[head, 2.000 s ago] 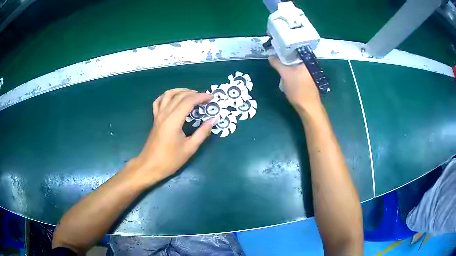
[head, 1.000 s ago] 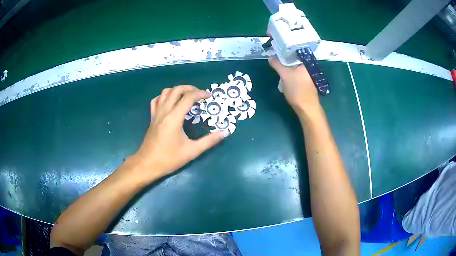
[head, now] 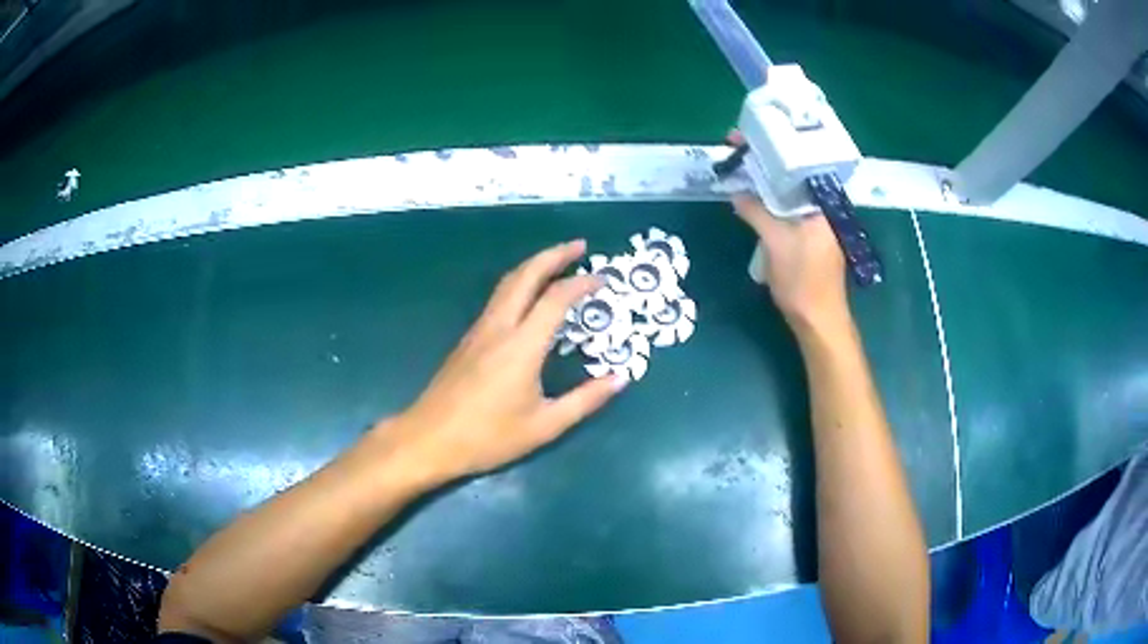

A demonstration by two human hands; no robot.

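Note:
A flat cluster of several white fan rotors with dark rings lies on the dark green bench. My left hand is at the cluster's left side, fingers apart, curved around its left and lower edges; the fingertips touch or nearly touch the rotors, and it lifts none. My right hand holds the dispensing gun, right of the cluster and over the rail. The gun has a white blocky body and a dark speckled part. Its translucent barrel points away over the belt and is cut off by the top edge.
A worn white rail parts the bench from the green conveyor belt. A small white piece lies on the belt at far left. A grey post stands at right. Another person's grey clothing shows at lower right.
The view has shifted, so the bench and cluster appear lower and further right. My left hand's fingers have spread around the cluster. The white piece on the belt has moved right. My right hand still holds the gun.

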